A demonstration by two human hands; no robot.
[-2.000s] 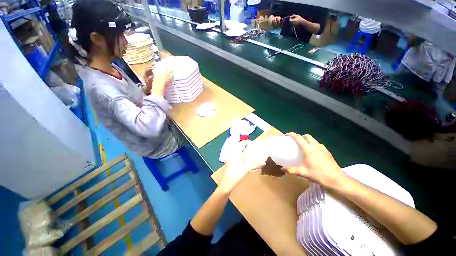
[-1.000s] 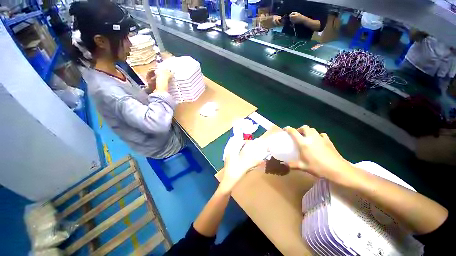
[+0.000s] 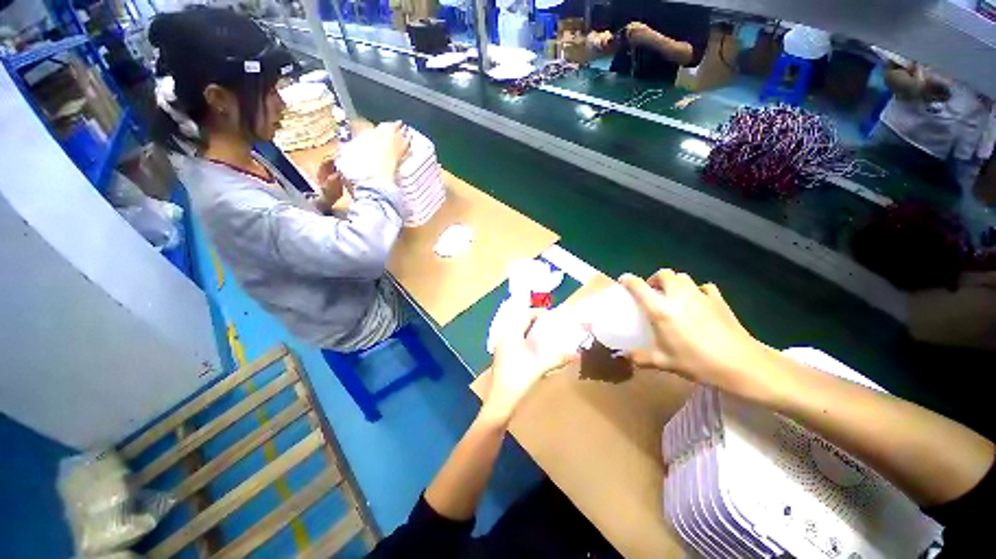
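My right hand (image 3: 694, 333) grips a large white rounded thing (image 3: 620, 319), which looks like the refill bottle, over the tan mat (image 3: 568, 431). My left hand (image 3: 522, 366) is closed around a smaller white thing (image 3: 559, 331), probably the dispenser bottle. The two white things meet or overlap; glare hides the join. A dark brown patch (image 3: 604, 364) shows just below them. A stack of white housings (image 3: 710, 480) stands at right under my right forearm, its top plate printed with dark marks. White cloths (image 3: 532, 275) and a small red thing (image 3: 541, 299) lie beyond my left hand.
A coworker in grey (image 3: 295, 235) sits at left, hands on another housing stack (image 3: 421, 186). A white cloth (image 3: 453, 240) lies on that mat (image 3: 491, 235). The green conveyor (image 3: 546, 180) runs beyond, with wire bundles (image 3: 775, 151). A wooden pallet (image 3: 246, 448) is on the floor.
My hands have stayed nearly in place, still together. The view has shifted slightly, showing more of the printed top plate. The coworker's hand has moved up onto the stack top.
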